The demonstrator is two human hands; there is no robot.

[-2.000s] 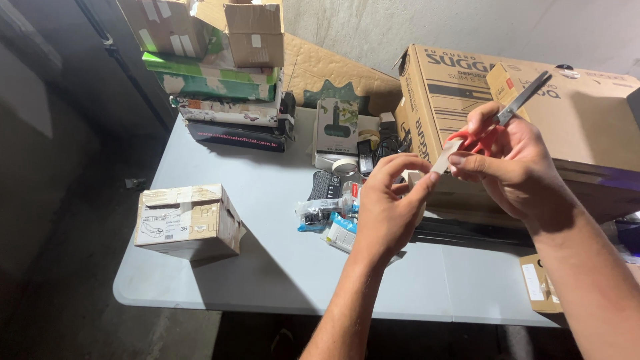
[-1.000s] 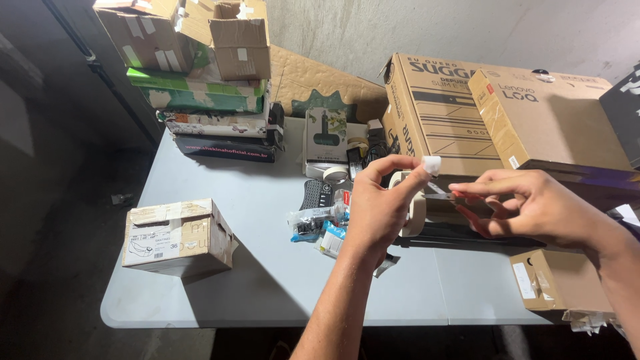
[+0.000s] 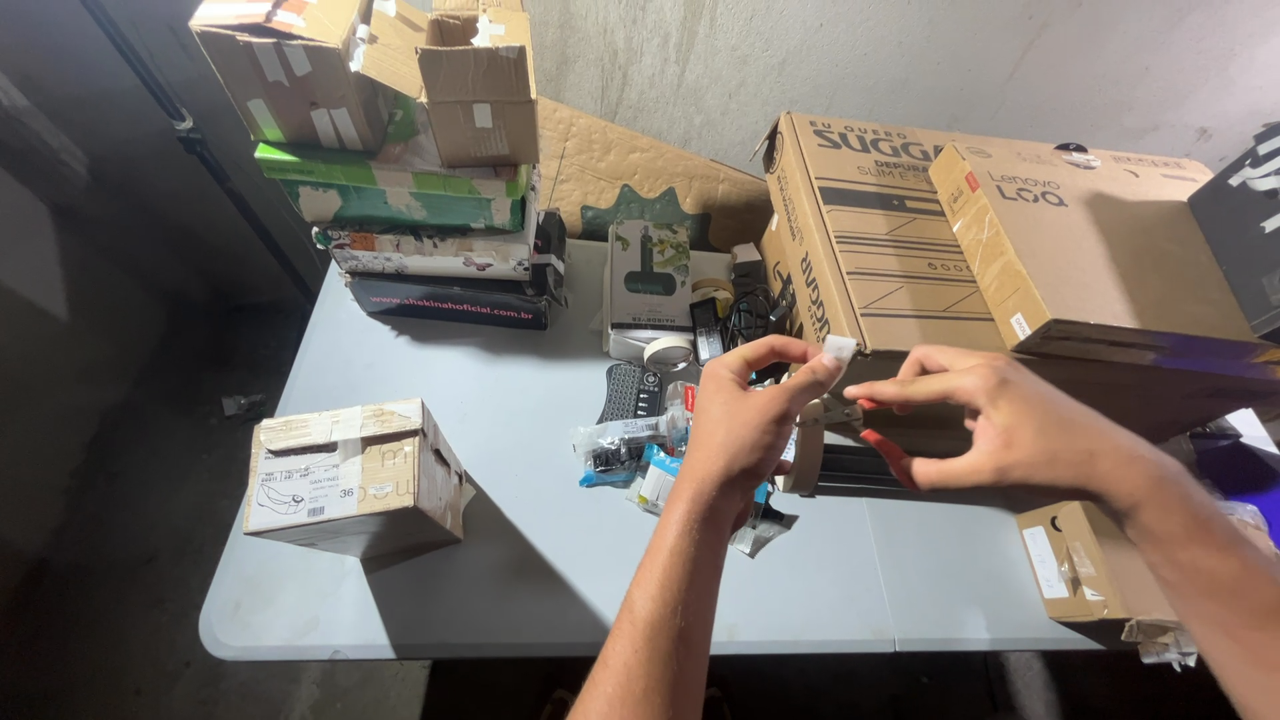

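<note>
My left hand (image 3: pixel 755 410) pinches a short piece of whitish tape (image 3: pixel 839 348) between thumb and forefinger. A roll of tape (image 3: pixel 806 450) hangs at the same hand, partly hidden behind it. Red-handled scissors (image 3: pixel 888 445) are in my right hand (image 3: pixel 985 415), their blades pointing left toward the roll and partly hidden; the handles are spread. Below and left of my left hand lie small plastic packets (image 3: pixel 625 445) and a small black keyboard (image 3: pixel 630 392). A taped shoe box (image 3: pixel 350 480) stands apart at the left of the grey table (image 3: pixel 520 600).
Stacked boxes (image 3: pixel 440 300) rise at the back left. A hair dryer box (image 3: pixel 650 275), another tape roll (image 3: pixel 668 352) and black cables (image 3: pixel 750 315) lie mid-table. Large cardboard boxes (image 3: pixel 870 240) fill the back right. A small carton (image 3: pixel 1090 570) sits at the front right edge.
The scissors, pointing up in my right hand two seconds ago, now point left at the tape roll. Since one second ago their handles have spread. Both hands are lower than at first.
</note>
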